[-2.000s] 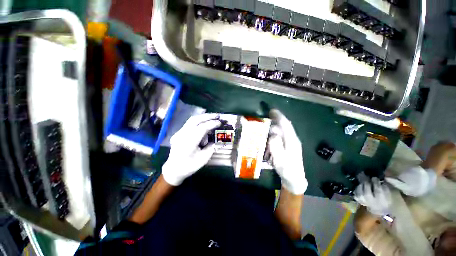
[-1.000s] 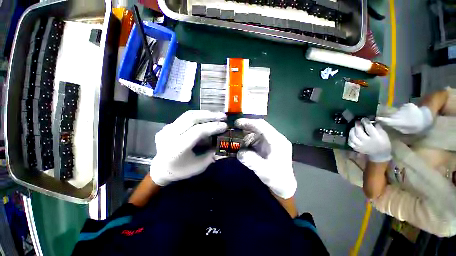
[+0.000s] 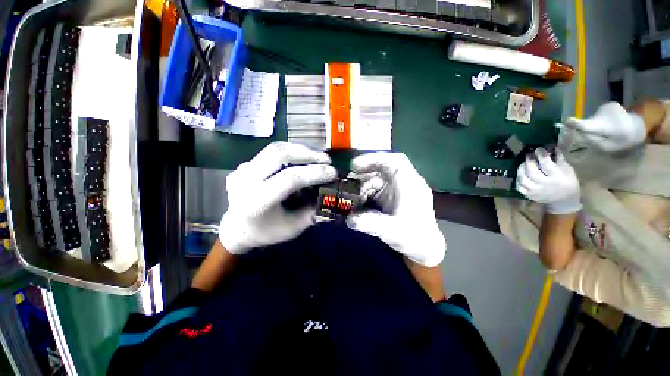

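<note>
A small dark component unit (image 3: 337,201) with red-orange parts showing is held between both my hands, close to my body at the bench's near edge. My left hand (image 3: 273,197), in a white glove, grips its left side. My right hand (image 3: 397,205), also white-gloved, grips its right side. My fingers hide most of the unit. The striped white-grey sheets (image 3: 305,110) lie flat just beyond my hands, with an orange strip (image 3: 340,106) across them.
Left are a metal tray (image 3: 139,147) of unit rows, a blue bin (image 3: 233,81) and a printed sheet (image 3: 257,103). Ahead is another tray (image 3: 441,29). Right are loose units (image 3: 491,178), a white roll (image 3: 499,59), a pale square (image 3: 519,108) and a person's gloved hands (image 3: 549,180).
Since two seconds ago, my hands have come off the striped sheets and together around the unit near my body. The view has shifted. The other person's upper hand has moved slightly.
</note>
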